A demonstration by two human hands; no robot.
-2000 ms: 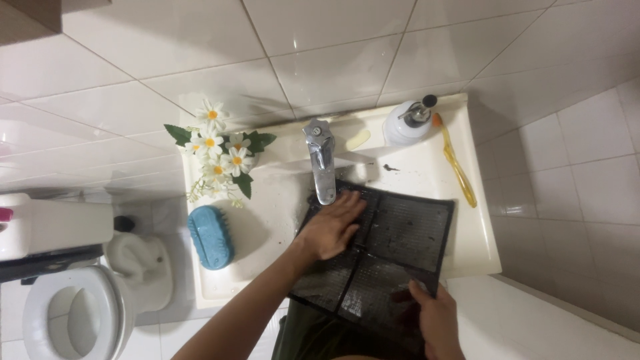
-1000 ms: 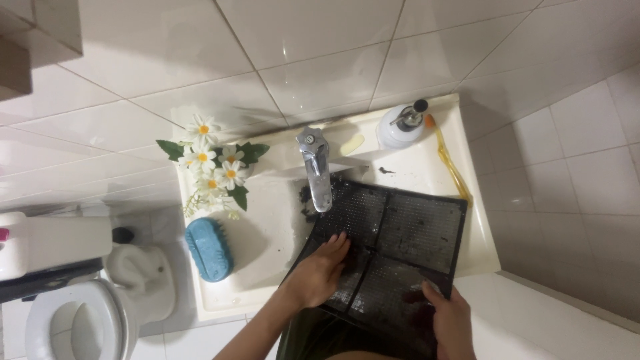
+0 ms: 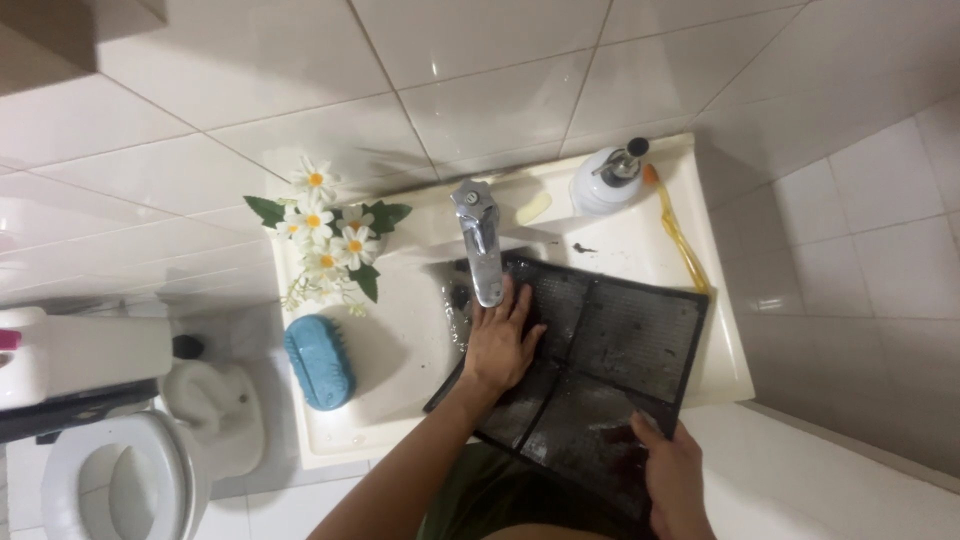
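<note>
A black framed mesh filter, wet and speckled with dark bits, lies tilted over the basin of a cream sink. Its near part reaches past the sink's front edge. My left hand rests on the mesh with spread fingers, their tips under the spout of a chrome faucet. At the filter's lower right edge, my right hand grips the frame, thumb on top and the other fingers mostly hidden beneath. Water glistens in the basin beside the filter's left edge.
On the sink's left rim lies a blue scrubbing brush, below artificial white flowers. A soap dispenser, a pale soap piece and a yellow-handled toothbrush or similar tool lie along the back and right. A toilet stands at left.
My left hand has moved up the mesh to beneath the spout since one second ago. My right hand still holds the filter's lower right edge.
</note>
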